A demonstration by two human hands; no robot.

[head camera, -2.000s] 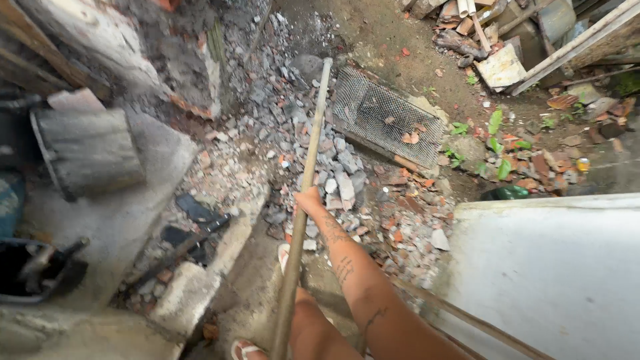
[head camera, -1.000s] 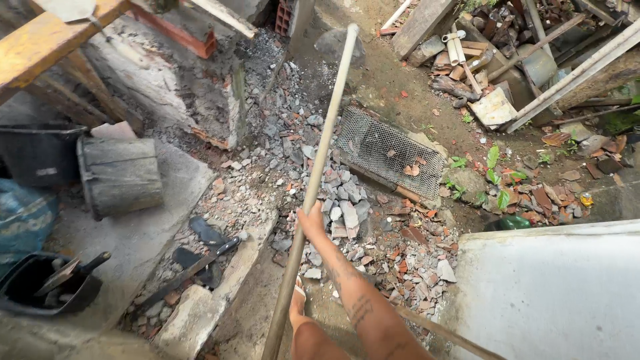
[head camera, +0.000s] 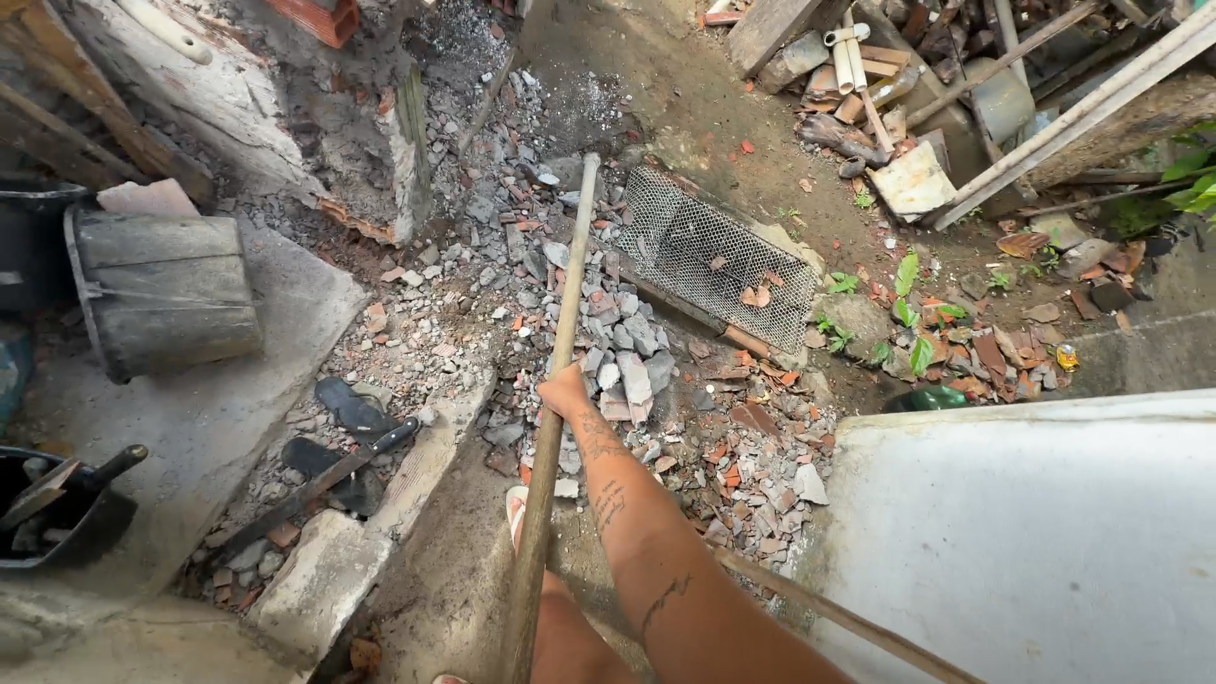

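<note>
A long wooden pole (head camera: 573,285) runs from the bottom of the head view to the grey rubble, with my right hand (head camera: 565,391) closed around it near its middle. Beside its far end lies a rounded grey shape; whether it is a tool head joined to the pole cannot be told. Broken concrete and brick pieces (head camera: 632,366) are heaped just beyond and right of my hand. A framed wire mesh screen (head camera: 717,256) lies right of the pole, with a few leaf-like or brick fragments on it. My left hand is out of view.
Left are a dirty bucket (head camera: 166,290) on its side, a black container (head camera: 57,513) with tools, a long-bladed knife (head camera: 318,484) and dark sandals (head camera: 351,408). A pale slab (head camera: 1026,532) and another wooden stick (head camera: 836,608) are lower right. Scrap wood (head camera: 883,85) lies upper right.
Since one second ago, the pole's far end has come back from beyond the mesh screen to beside its left end. My right hand has kept its hold on the pole.
</note>
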